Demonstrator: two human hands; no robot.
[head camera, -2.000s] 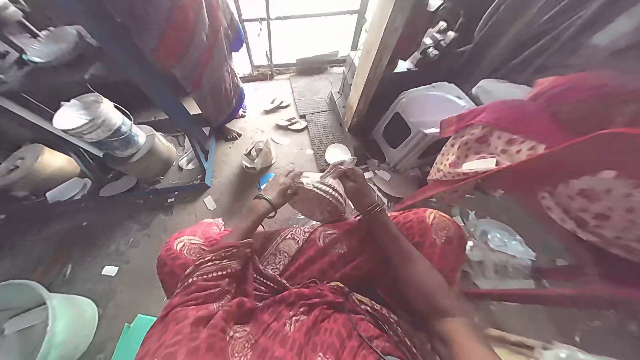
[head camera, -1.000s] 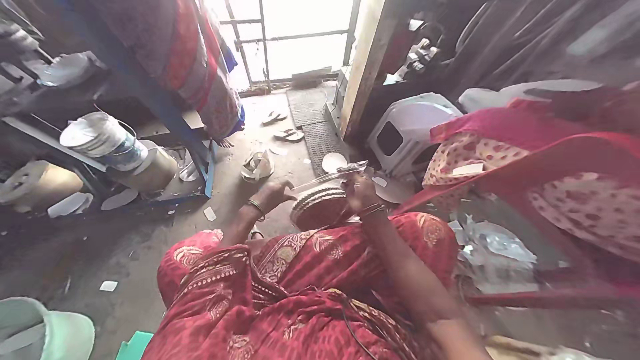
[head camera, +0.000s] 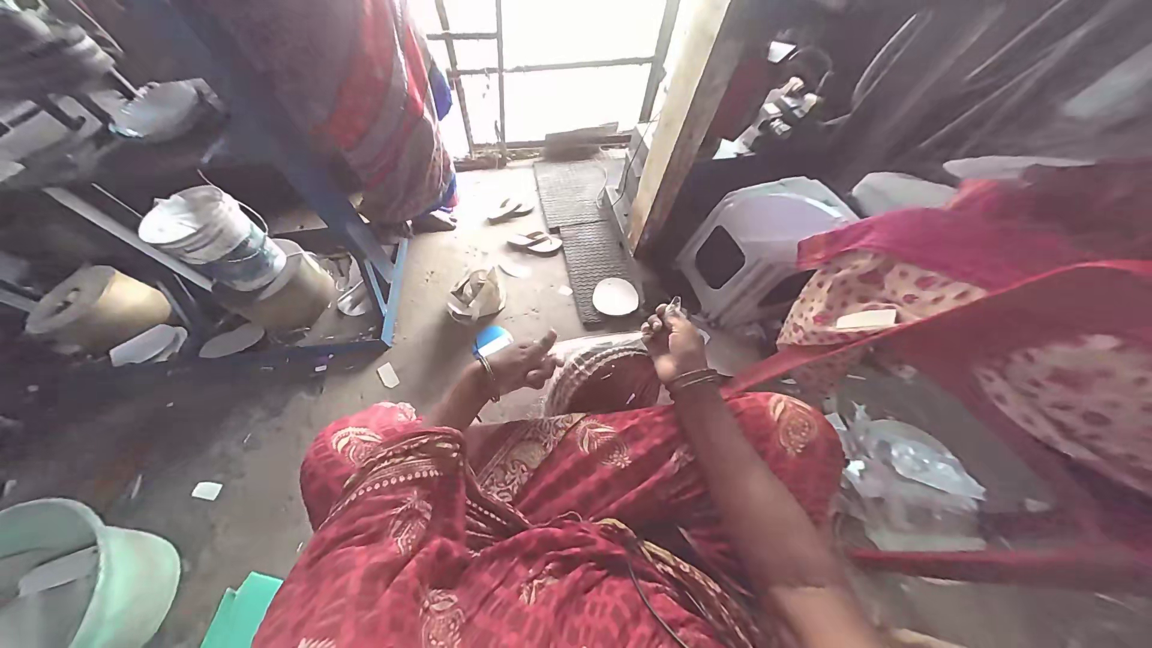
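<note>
A round, brown-and-white banded object (head camera: 605, 378), wrapped in clear plastic, rests at the front of my lap between my hands. My left hand (head camera: 526, 362) is beside its left edge, fingers apart, with nothing seen in it. My right hand (head camera: 673, 342), at its right, is closed on a bit of clear plastic (head camera: 673, 308). Whether that bit joins the wrapping is unclear. Beyond my left hand, a small blue round thing (head camera: 491, 340) lies on the floor. Bangles circle both wrists.
A person in a patterned garment (head camera: 369, 108) stands ahead at left, near sandals (head camera: 535, 242). A blue metal rack (head camera: 392, 292) holds buckets (head camera: 216, 236). At right are a white plastic stool (head camera: 774, 220) and clear plastic bags (head camera: 913, 463). A pale green tub (head camera: 135, 576) stands lower left.
My left hand, earlier at the round object's edge, is now apart from it with its fingers spread. The round object now sits lower between my knees.
</note>
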